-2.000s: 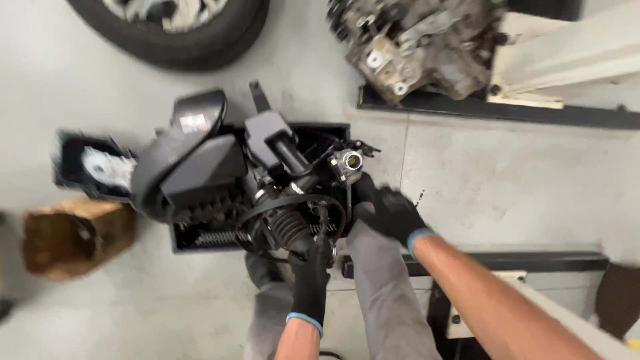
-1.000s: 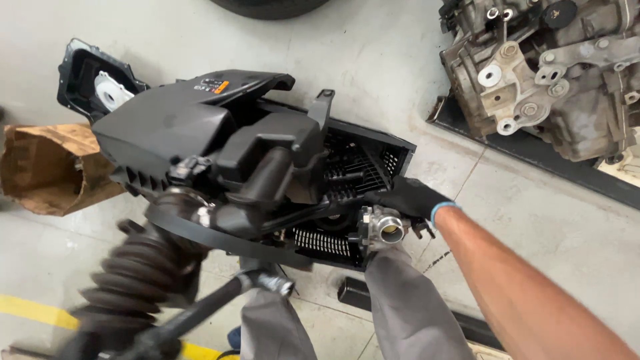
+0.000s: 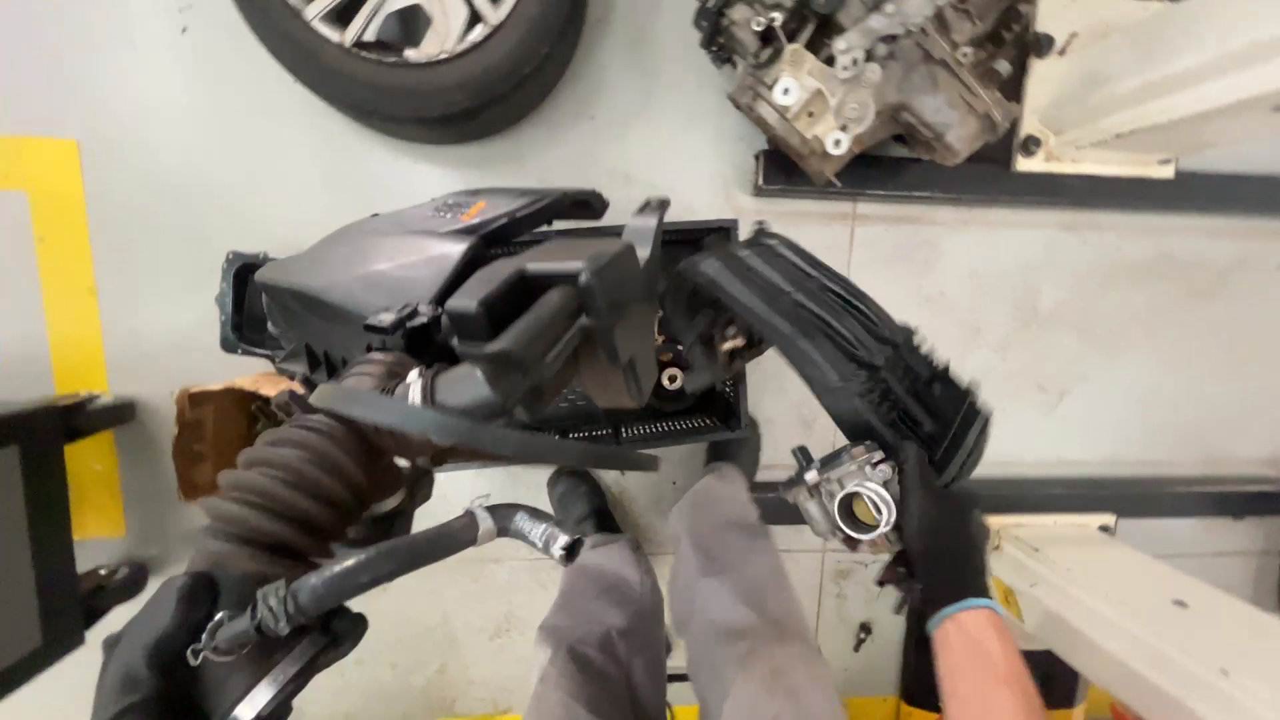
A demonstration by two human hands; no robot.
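Note:
My left hand [image 3: 165, 650], in a black glove, grips the lower end of a ribbed rubber intake duct [image 3: 290, 485]. The duct joins a black plastic air filter housing [image 3: 370, 265], and a thinner black hose [image 3: 390, 570] with clamps lies beside it. At the right, my gloved right hand [image 3: 935, 535] is closed on a long black plastic intake part [image 3: 840, 345], which carries a metal throttle body [image 3: 840, 500] at its lower end. Between the two assemblies, a black perforated crate [image 3: 690, 428] stands on the floor with parts in it.
A wheel with its tyre [image 3: 470, 95] lies at the top, and a gearbox [image 3: 880, 85] at the upper right. Cream and black lift arms [image 3: 1150, 590] extend at the right. A brown cardboard box [image 3: 215, 440] and a dark pan [image 3: 240, 300] are on the left. A small bolt [image 3: 862, 635] lies on the floor.
The throttle body and the black intake part have come out to the right of the crate in my right hand. My left hand, out of sight one second ago, shows at the lower left.

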